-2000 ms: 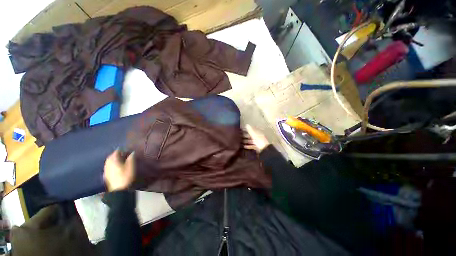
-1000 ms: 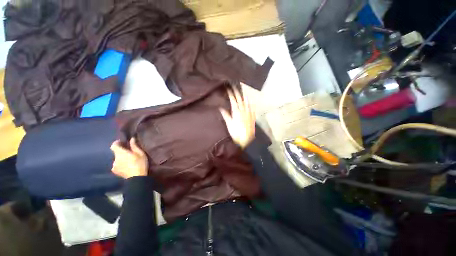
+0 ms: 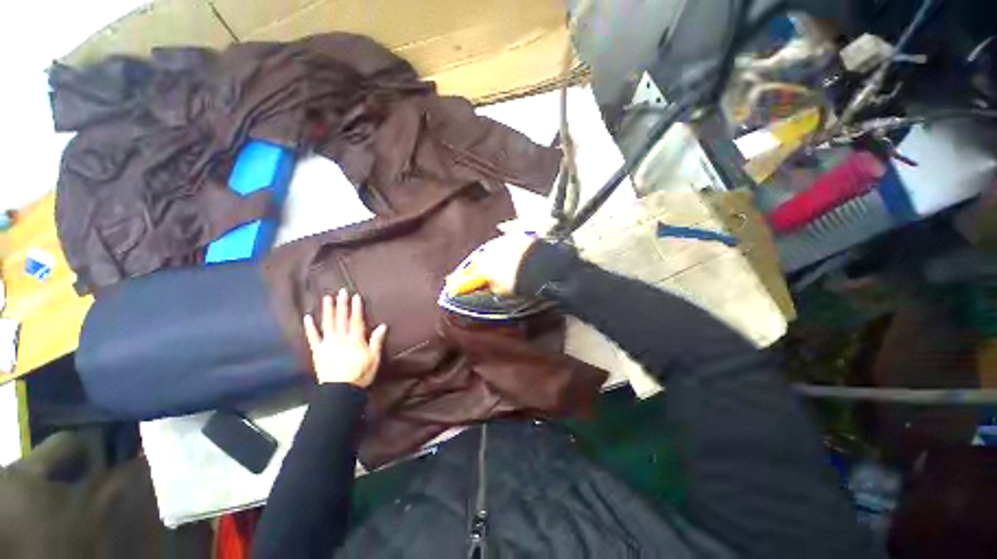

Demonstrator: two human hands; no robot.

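A dark brown garment [image 3: 405,268] lies over the right part of a long, dark navy padded form [image 3: 180,339], with more of it heaped on the table behind. My right hand [image 3: 505,262] is closed on the orange handle of the steam iron [image 3: 497,304], whose silver tip points left over the garment. I cannot tell whether its sole touches the cloth. My left hand [image 3: 344,341] lies flat on the garment, fingers spread, left of the iron.
The beige rest pad [image 3: 700,268] is at the table's right end. A black phone [image 3: 241,440] lies near left. Flat blue pieces [image 3: 260,167] show beside the heap. Cardboard [image 3: 481,44] stands behind. The hose and cord [image 3: 645,147] rise from the iron. Clutter with a red-handled brush [image 3: 829,189] is at right.
My right hand has taken the iron from the pad and brought it left over the garment. My left hand has moved right and opened flat on the cloth, which lies smoother over the form.
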